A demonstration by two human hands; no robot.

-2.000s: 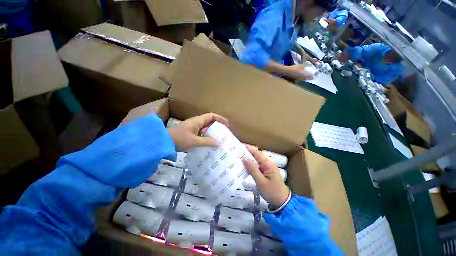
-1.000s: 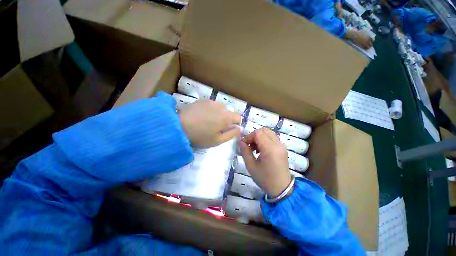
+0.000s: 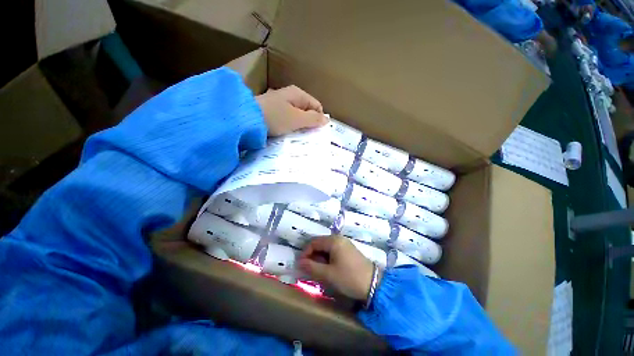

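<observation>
My left hand (image 3: 290, 111) holds a curled white label sheet (image 3: 278, 165) with rows of small print by its upper edge, over the left part of the open carton (image 3: 521, 257). My right hand (image 3: 339, 265) is low over the front row of white cylinders (image 3: 420, 205), fingers bent together near a cylinder by the near edge; a label at its fingertips cannot be made out. The cylinders lie in tight rows with grey-purple bands between them. The sheet and my left arm hide the cylinders at the back left.
The carton's tall back flap (image 3: 410, 76) stands up. A green bench (image 3: 542, 111) is at the right, with a printed sheet (image 3: 534, 154), a loose white cylinder (image 3: 572, 155) and a grey metal bar (image 3: 603, 221). Blue sleeves show at the top. Another carton (image 3: 31, 118) is at the left.
The hands have moved apart. My left hand has lifted the sheet up and back, uncovering front cylinders. My right hand has come down to the near row. The view has shifted closer over the carton.
</observation>
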